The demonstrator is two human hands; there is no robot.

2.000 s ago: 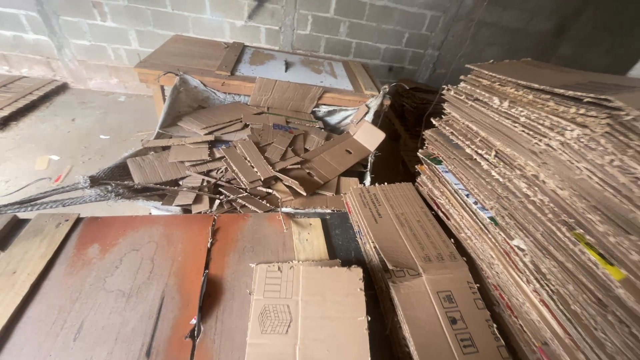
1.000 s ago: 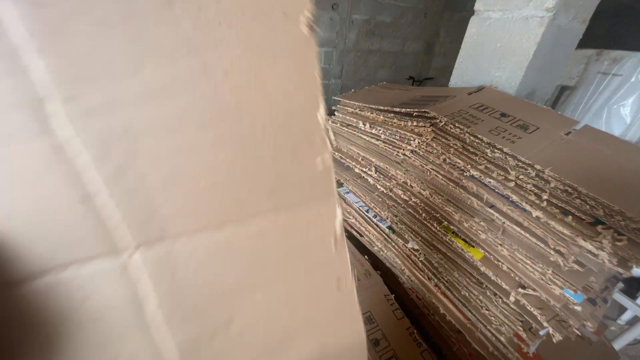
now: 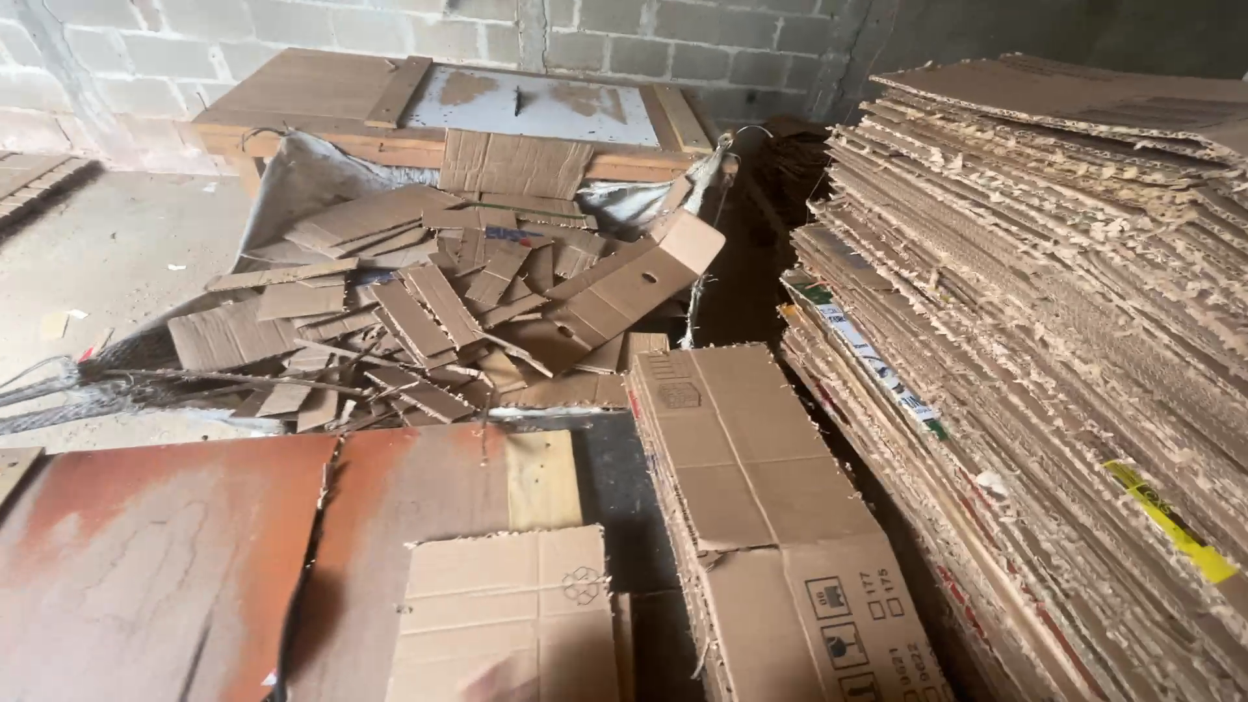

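At the bottom edge, a blurred patch, probably fingertips of my left hand (image 3: 499,680), lies over a small cardboard sheet (image 3: 507,595) with a recycling mark. Whether those fingers grip it cannot be told. My right hand is not visible. Just right of that sheet is a narrow stack of cut cardboard (image 3: 760,478), its top piece creased and printed. A far taller stack of flattened cardboard (image 3: 994,322) with ragged edges rises at the right. Beyond the work surface, cardboard offcuts (image 3: 429,312) fill an open woven sack (image 3: 322,171).
An orange-stained board surface (image 3: 166,556) with a dark slit occupies the lower left. Behind the sack stands a wooden table (image 3: 302,88) with a white panel (image 3: 448,97), near a block wall. The sack's twisted corner (image 3: 88,385) stretches left over the concrete floor (image 3: 127,234).
A large cardboard sheet close to the camera one second ago is no longer raised there. The small sheet at the bottom shows different print from two seconds ago. The view has swung back left.
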